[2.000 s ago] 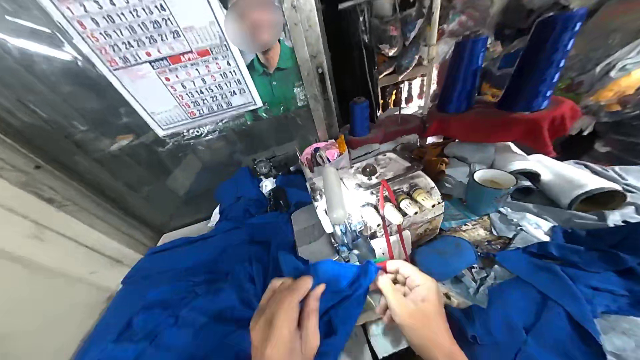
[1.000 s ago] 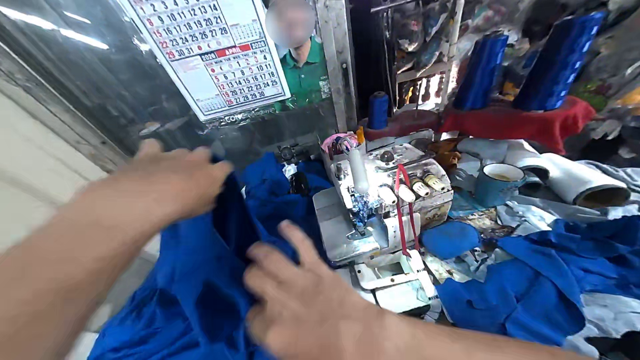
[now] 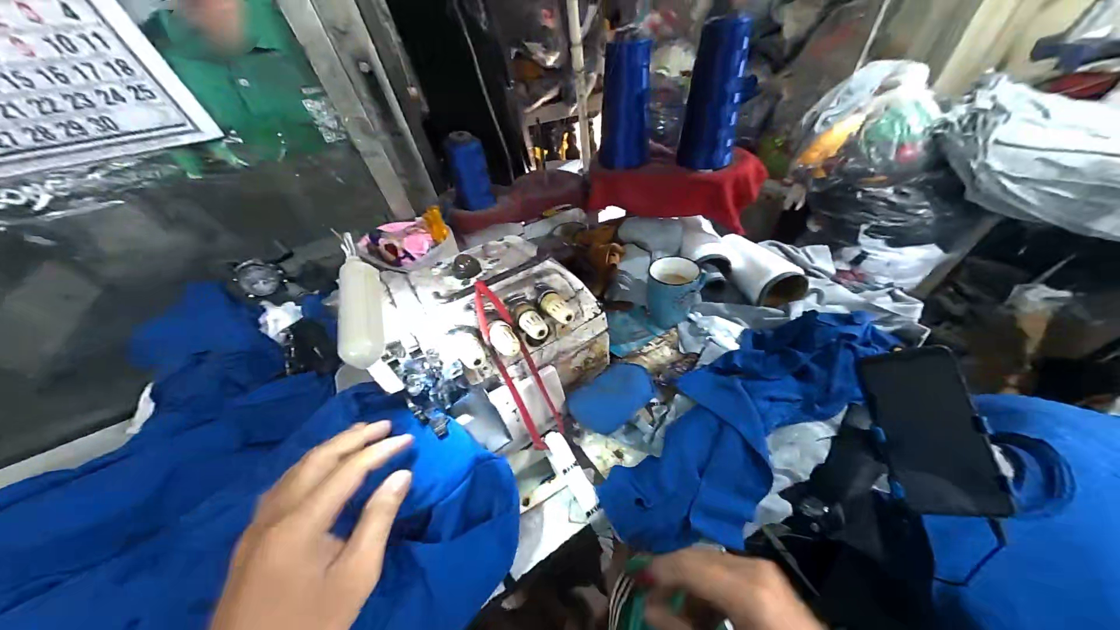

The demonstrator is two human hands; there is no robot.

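Blue fabric lies across the bed of an overlock sewing machine, under its lit needle area. My left hand rests on that fabric, just in front of the presser foot, fingers slightly spread. Low in the view, my right hand is blurred, over a green object below the table edge; whether it grips this is unclear. A red strap hangs over the machine's tension dials. Beside it, a white labelled strip or tube points down toward my right hand.
A blue enamel mug stands behind more blue cloth. Blue thread cones stand on red cloth at the back. A dark phone sits at the right. A wristwatch lies left of the machine, and a calendar hangs at upper left.
Blue fabric now covers the machine's bed, which was bare one second ago. My left hand has come down from the upper left onto it. My right hand has moved off to the lower right. The view has shifted right.
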